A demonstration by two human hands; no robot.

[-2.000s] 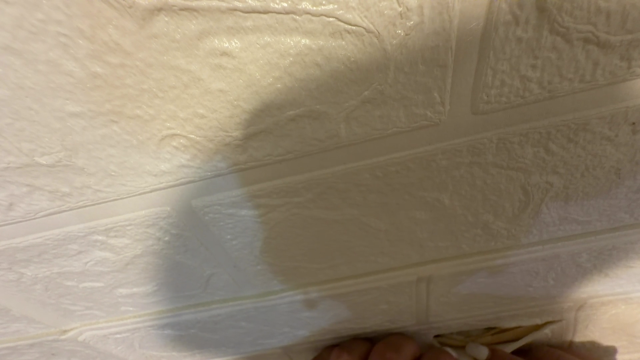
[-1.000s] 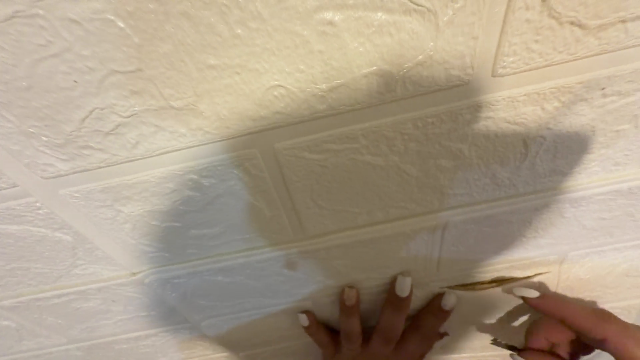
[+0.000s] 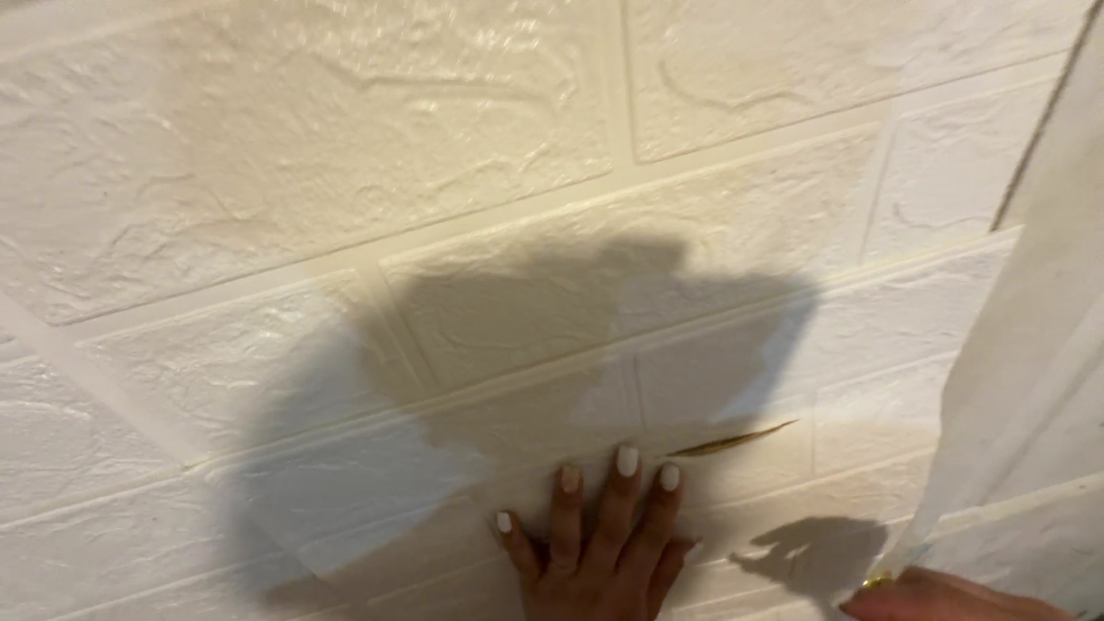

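White brick-pattern embossed wall panel point(image 3: 483, 112) fills most of the view. My left hand point(image 3: 599, 552) lies flat on it at the bottom centre, fingers spread, holding nothing. Just above and right of its fingertips is a narrow slit point(image 3: 733, 442) in the panel, with brown showing inside. At the bottom right corner, my right hand point(image 3: 949, 595) is partly cut off by the frame, close to the lower end of a loose white sheet edge point(image 3: 975, 371). Something small and yellow shows at its fingertips; whether the hand grips it or the sheet is unclear.
A large shadow falls across the middle of the panel, and a smaller one lies beside my right hand. At the upper right a dark seam point(image 3: 1044, 121) runs down to the panel's edge, next to the pale hanging sheet.
My right hand has moved away from the slit, toward the lower right. My left hand stays flat below the slit. The view has widened to show the sheet and seam on the right.
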